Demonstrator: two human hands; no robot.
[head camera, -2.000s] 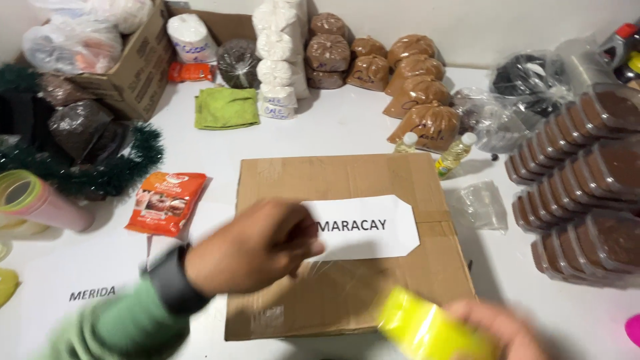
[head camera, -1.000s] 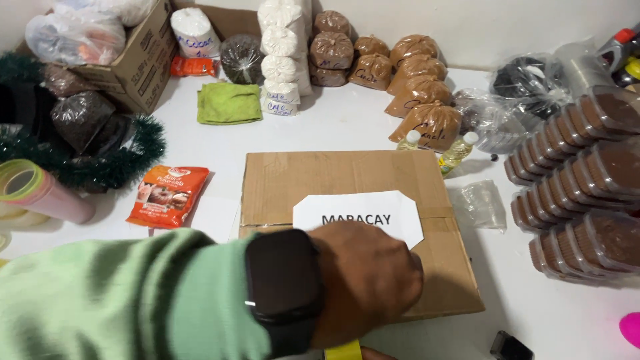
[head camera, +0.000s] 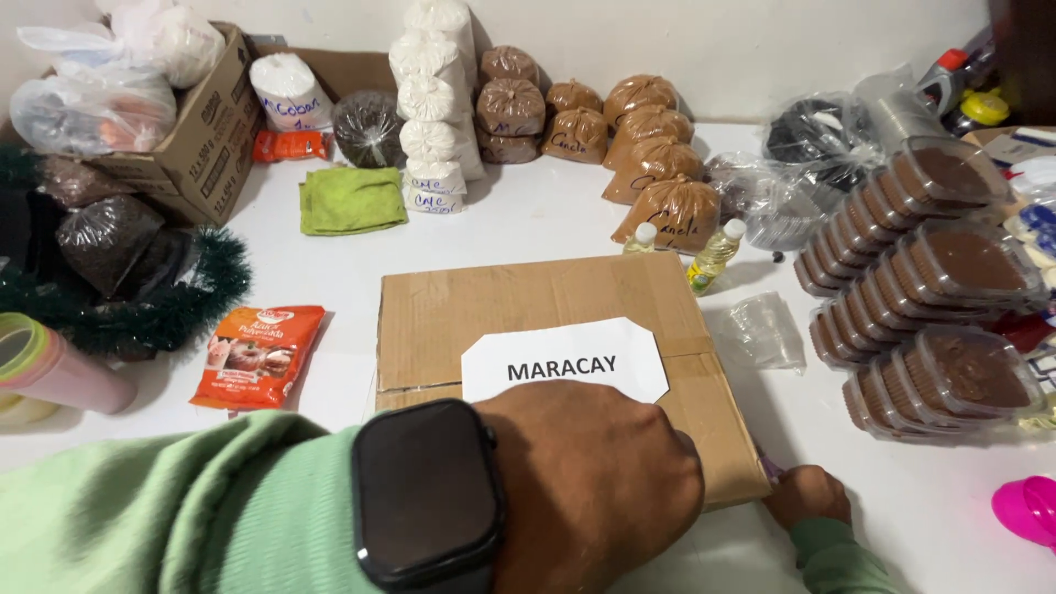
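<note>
A closed cardboard box lies on the white table, with a white paper label bearing printed writing on its top. My left hand, a black smartwatch on its wrist, is over the near part of the box and covers the label's lower edge. Its fingers curl out of sight, so what they hold is hidden. At the box's near right corner is my right hand, small in view, its fingers bent beside a purplish scrap at the box's side; whether it grips this is unclear.
Stacked plastic tubs of brown filling stand right, near a pink scoop. Behind the box are small oil bottles and bagged brown powder. An orange packet and green tinsel lie left.
Two seconds ago my right hand was near a yellow tape roll at the box's near edge; now it is at the right corner and the roll is out of sight. My left hand has moved nearer the camera.
</note>
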